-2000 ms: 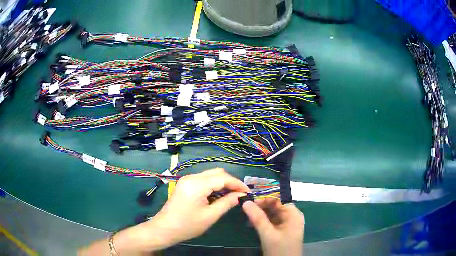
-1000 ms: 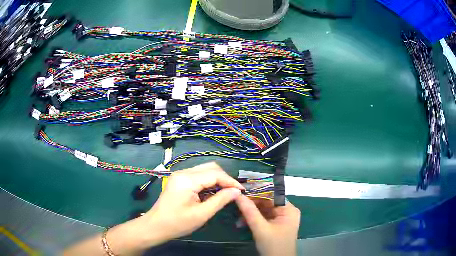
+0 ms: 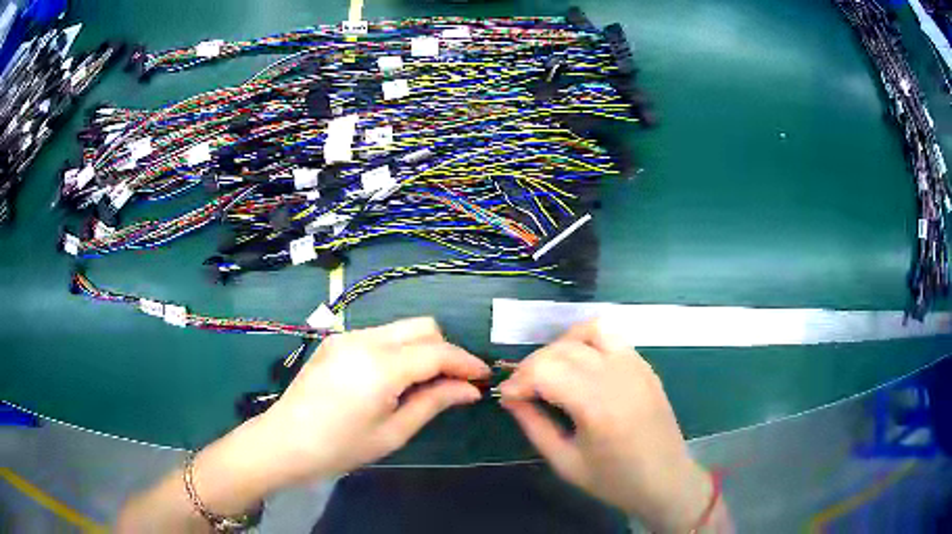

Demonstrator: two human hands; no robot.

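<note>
A wire harness (image 3: 251,324) lies near the table's front edge, its small black plug at the left and white labels on it; its right end runs under my left hand. My left hand (image 3: 386,386) pinches something small at this end, mostly hidden by the fingers. My right hand (image 3: 569,396) is just right of it, thumb and forefinger pinching a thin wire end that shows in the small gap between the hands. The wire's tip is too small to make out.
The large harness pile (image 3: 365,146) lies behind my hands. A long white strip (image 3: 731,324) runs right from behind my right hand. A dark harness bundle (image 3: 906,136) lies at the far right, another bundle (image 3: 42,115) at the far left. The curved table edge is in front.
The view has shifted, and the round grey machine is out of frame. The black connector block beside my right hand no longer shows there. My right hand has turned, now facing my left fingertips.
</note>
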